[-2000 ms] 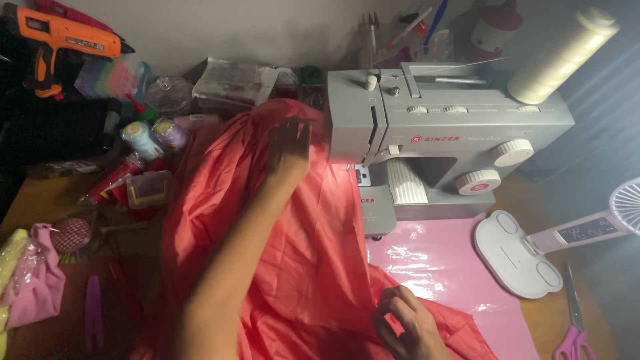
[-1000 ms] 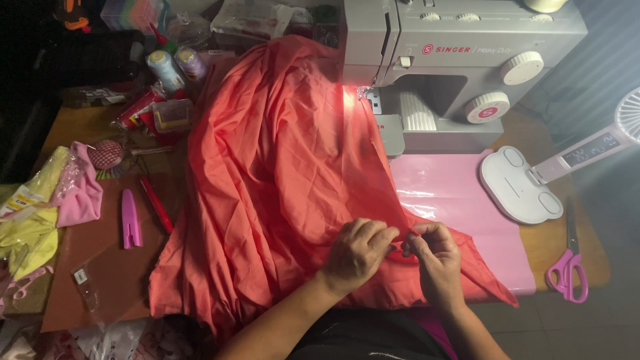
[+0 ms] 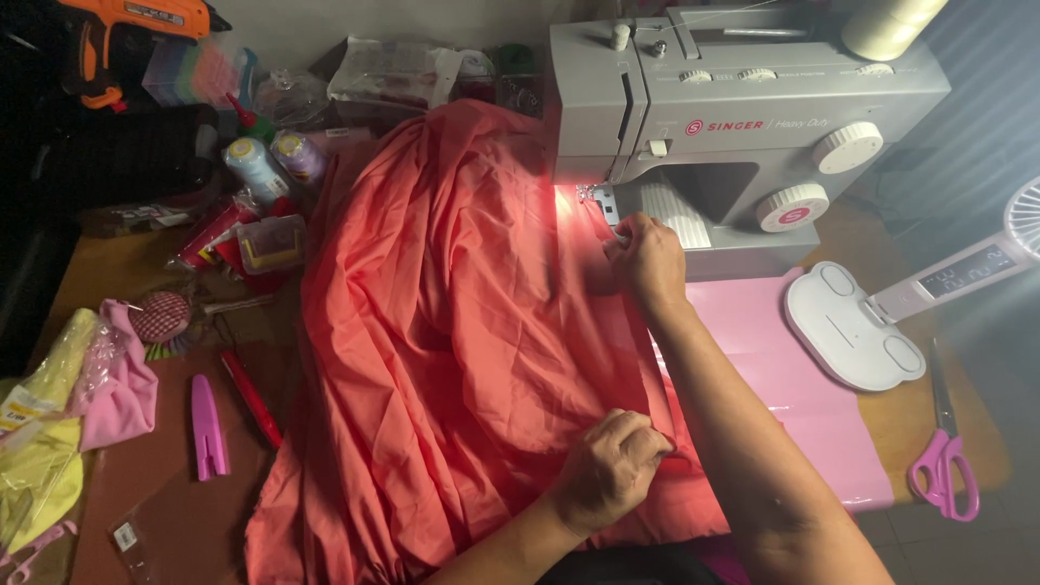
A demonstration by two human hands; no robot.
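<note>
A large piece of coral-red fabric (image 3: 520, 349) lies gathered in folds in front of and left of a grey Singer sewing machine (image 3: 756, 122), its edge reaching the lit needle area. My right hand (image 3: 647, 260) pinches the fabric's right edge just in front of the needle plate (image 3: 606, 208). Lower down, near the front of the fabric, my left hand (image 3: 613, 467) grips the same edge with its fingers curled. The fingertips of both hands are partly hidden.
Right of the machine stand a white fan-lamp base (image 3: 853, 325) and purple-handled scissors (image 3: 942, 471). Leftward lie a pincushion (image 3: 160, 317), a purple plastic tool (image 3: 208, 426), a red pen-like tool (image 3: 250, 398) and thread spools (image 3: 256, 166). An orange glue gun (image 3: 122, 36) is behind.
My right hand has moved from the front of the fabric up to the needle area. My left hand, beside it one second ago, remains near the front edge, now apart from it.
</note>
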